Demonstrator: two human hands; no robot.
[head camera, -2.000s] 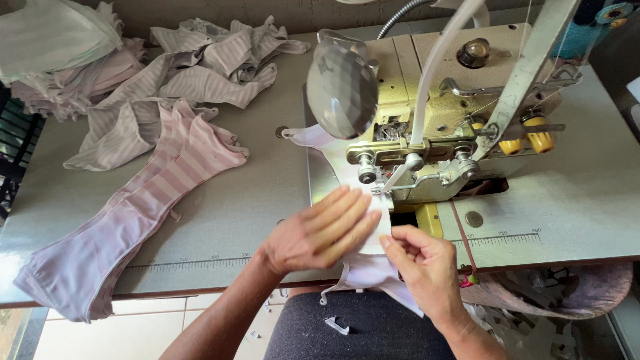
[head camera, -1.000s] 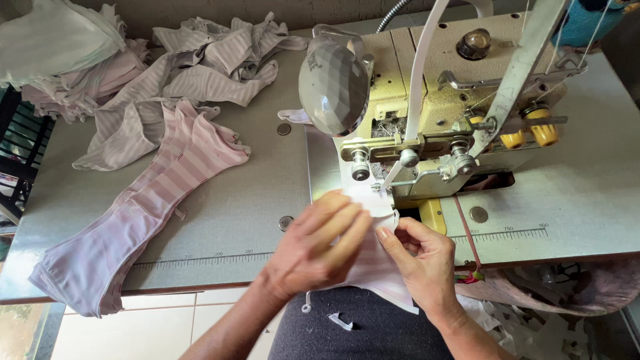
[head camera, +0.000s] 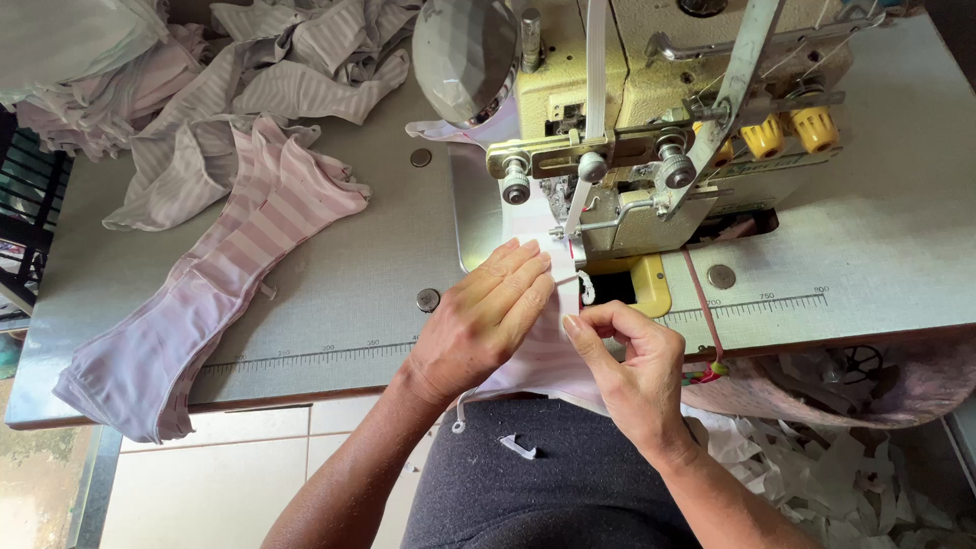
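An overlock-type sewing machine (head camera: 648, 99) stands on the table, with white elastic (head camera: 596, 69) running down to its presser foot (head camera: 563, 232). A pale pink striped fabric piece (head camera: 545, 347) passes under the foot and hangs over the table's front edge. My left hand (head camera: 488, 305) lies flat on this fabric, fingers together, just in front of the foot. My right hand (head camera: 629, 358) pinches the fabric's right edge between thumb and forefinger, below a curled white thread chain (head camera: 586, 288). The needle is hidden behind machine parts.
Stacked pink striped garment pieces (head camera: 252, 244) lie on the left of the table (head camera: 366, 305), with grey striped pieces (head camera: 305, 69) behind them. A rounded grey lamp (head camera: 465, 61) overhangs the machine's left side. Fabric scraps (head camera: 808, 473) lie below the table at the right.
My left hand, raised with bent fingers one second ago, now lies flat on the fabric. The right hand still pinches the edge. A thread chain now shows beside the fabric.
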